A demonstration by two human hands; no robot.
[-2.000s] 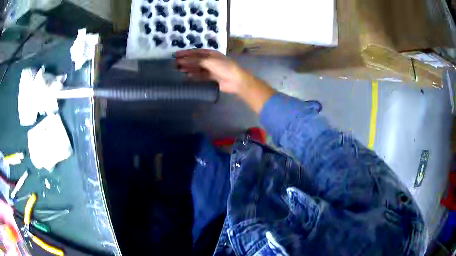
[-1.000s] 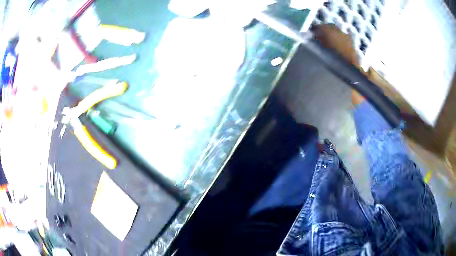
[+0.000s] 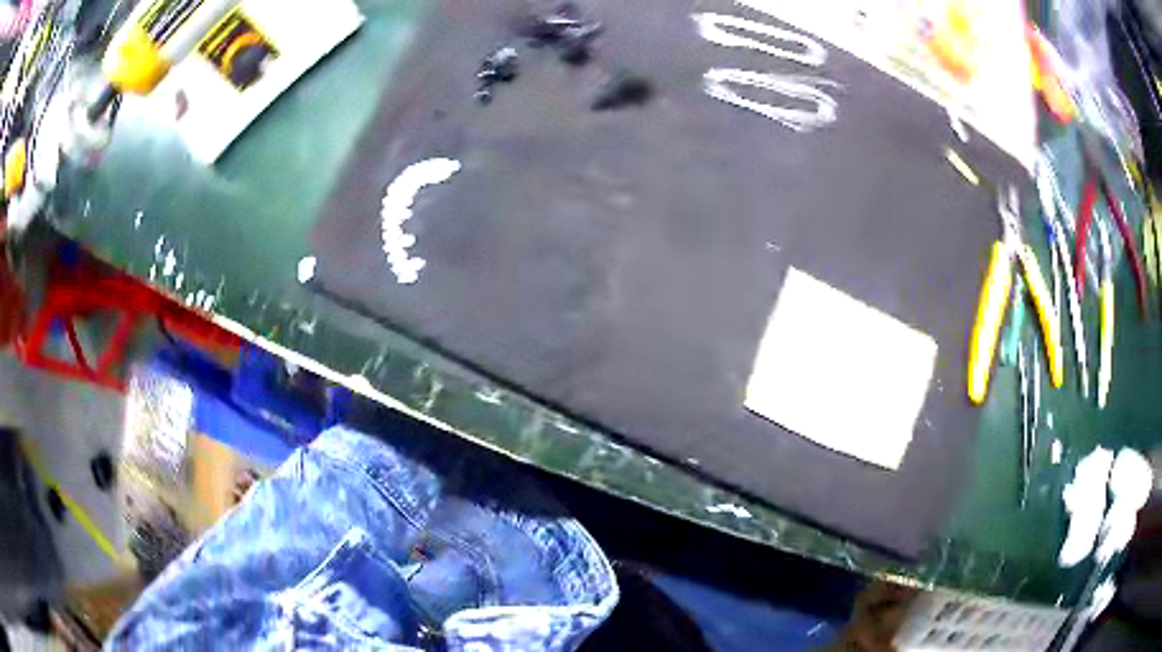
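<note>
Neither of my hands shows; a denim sleeve lies at the bottom left. A flat black work mat [image 3: 612,242] lies on the green bench in front of me. A cream card [image 3: 841,369] lies on its right part. A curved row of small white parts [image 3: 403,223] lies on its left part. A cluster of small dark pieces [image 3: 561,36] lies near the mat's far left side, blurred.
Yellow-handled pliers [image 3: 1016,306] lie right of the mat. White crumpled pieces [image 3: 1106,503] lie at the far right. A white base with a yellow part [image 3: 242,64] stands far left. A perforated tray [image 3: 981,627] shows beyond the bench edge. Red [image 3: 96,331] and blue bins sit below left.
The view has swung left onto the black mat. The hand at the holed tray has gone out of view. The tray now shows only at the bottom right edge.
</note>
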